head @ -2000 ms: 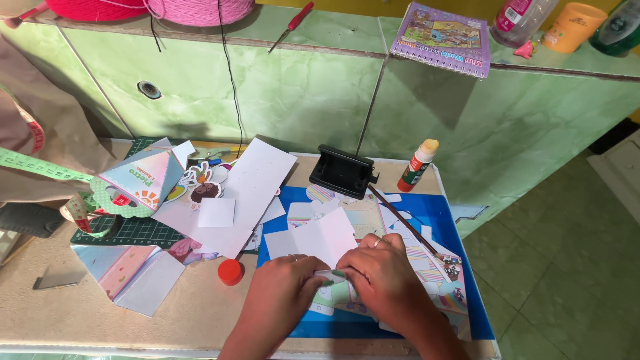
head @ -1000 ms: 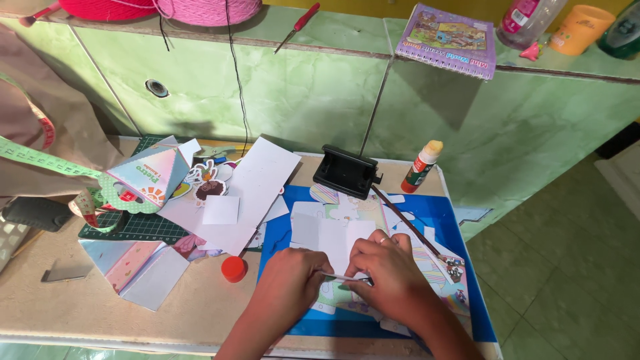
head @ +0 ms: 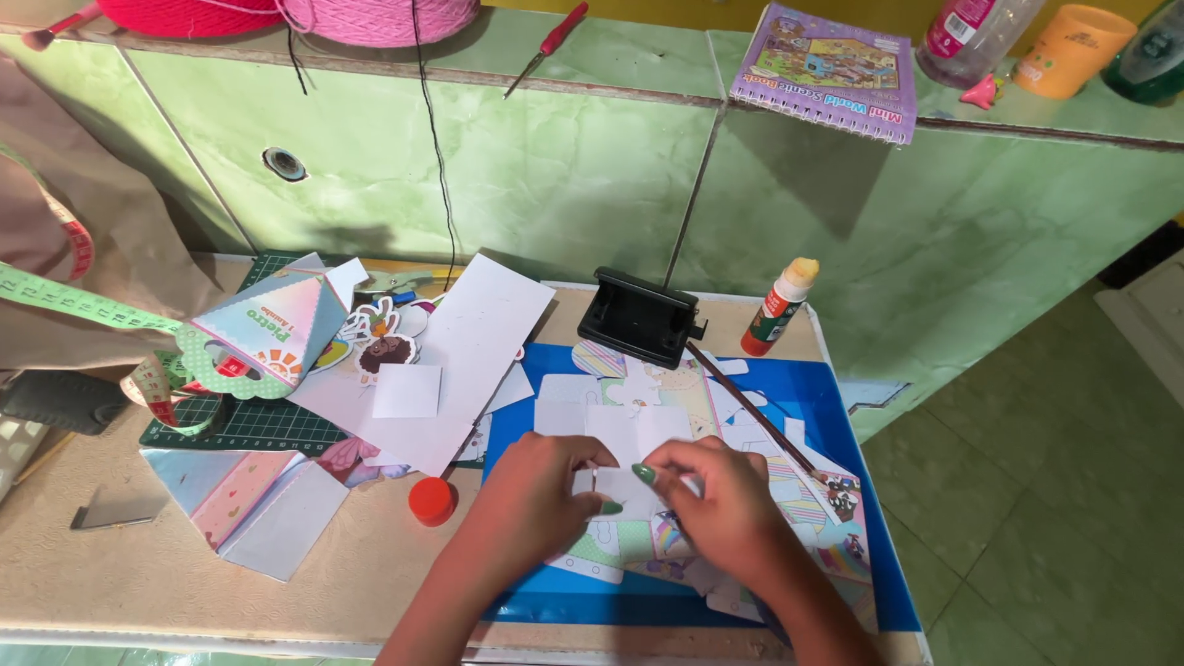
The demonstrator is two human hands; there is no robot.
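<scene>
My left hand [head: 550, 490] and my right hand [head: 717, 495] pinch the near edge of a creased white paper piece [head: 638, 430] between thumbs and fingers. Beneath it, printed paper cutouts [head: 601, 550] overlap on a blue sheet [head: 546, 606]. An uncapped glue stick [head: 780, 307] stands upright behind the sheet, and its red cap [head: 432, 501] lies left of my left hand. A black hole punch [head: 640, 317] sits at the back edge of the sheet. A thin brown stick [head: 758, 407] slants across the cutouts. A folded printed paper box [head: 268, 328] rests at the left.
A green cutting mat [head: 277, 425] lies under a tape measure [head: 83, 301], white paper [head: 490, 314] and stickers. A folded card [head: 250, 509] is nearer. A tiled ledge behind holds yarn balls [head: 379, 18], a red-handled tool [head: 546, 51], a spiral notebook [head: 826, 74], bottles and an orange cup [head: 1073, 51].
My fingers have shifted along the near edge of the white paper. Its near part, narrow between my fingers a second ago, now shows as a broader flat face.
</scene>
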